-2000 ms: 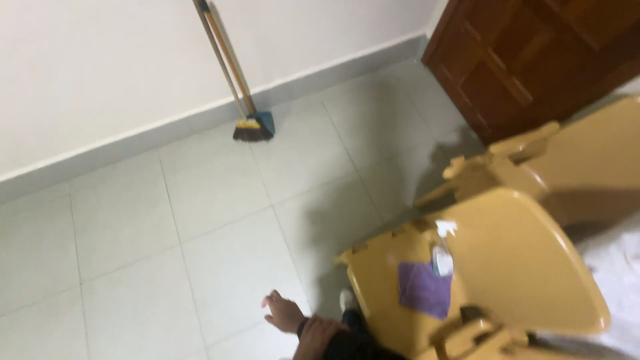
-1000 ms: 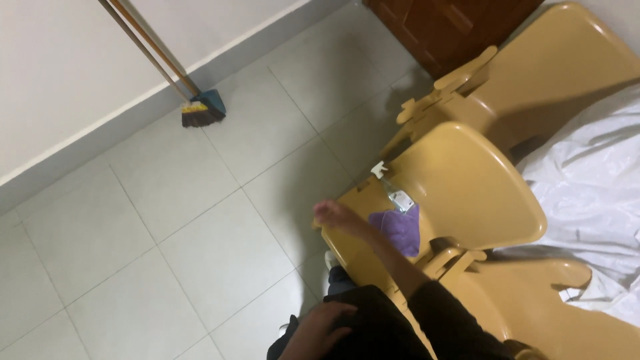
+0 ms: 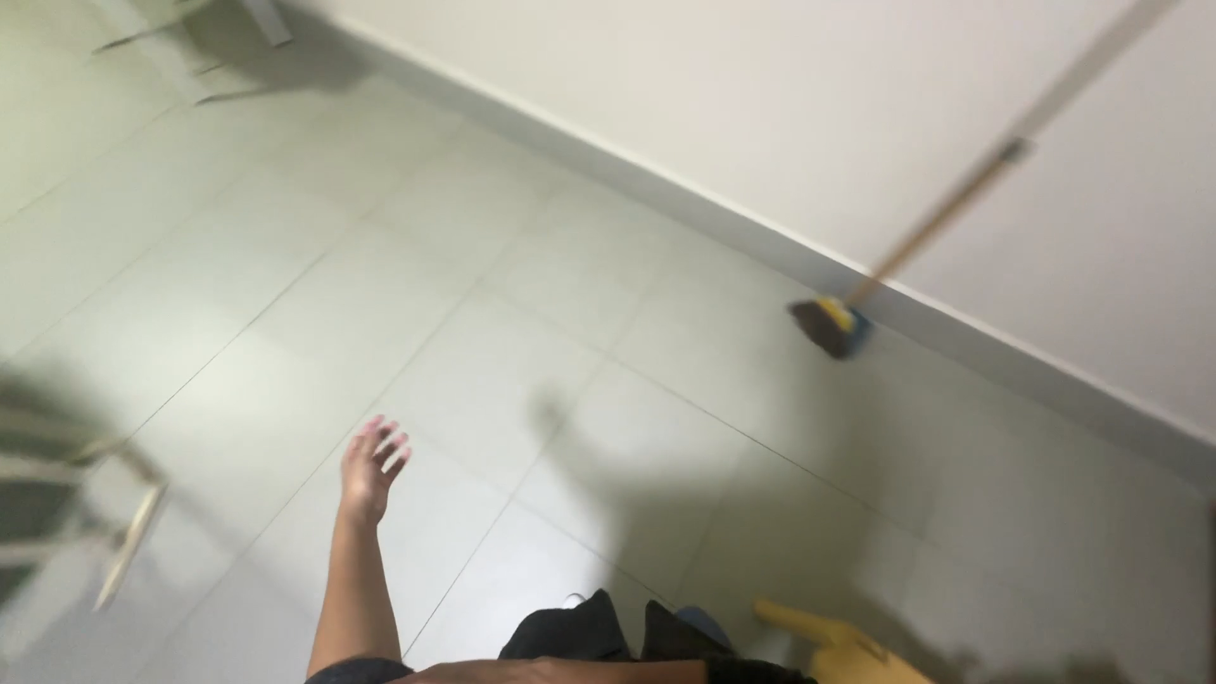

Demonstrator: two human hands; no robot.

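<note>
My left hand (image 3: 375,465) is held out over the tiled floor at the lower left of the middle, fingers apart, holding nothing. The bare skin of my right forearm (image 3: 589,671) runs along the bottom edge, coming out of a dark sleeve at the right. Where it meets the left sleeve, the right hand's fingers cannot be made out. Farther off, a broom (image 3: 825,326) with dark bristles and a yellow band leans on the wall, a blue piece beside it. Neither hand is near it.
Part of a yellow plastic chair (image 3: 860,655) shows at the bottom right. Blurred at the left edge is a pale furniture frame (image 3: 133,541); other pale furniture legs (image 3: 266,21) stand at the top left. A grey baseboard (image 3: 665,195) runs along the wall.
The view has swung far to the left. One second ago an arm reached over the yellow chair holding a purple cloth and a spray bottle; now my left arm is stretched over the floor.
</note>
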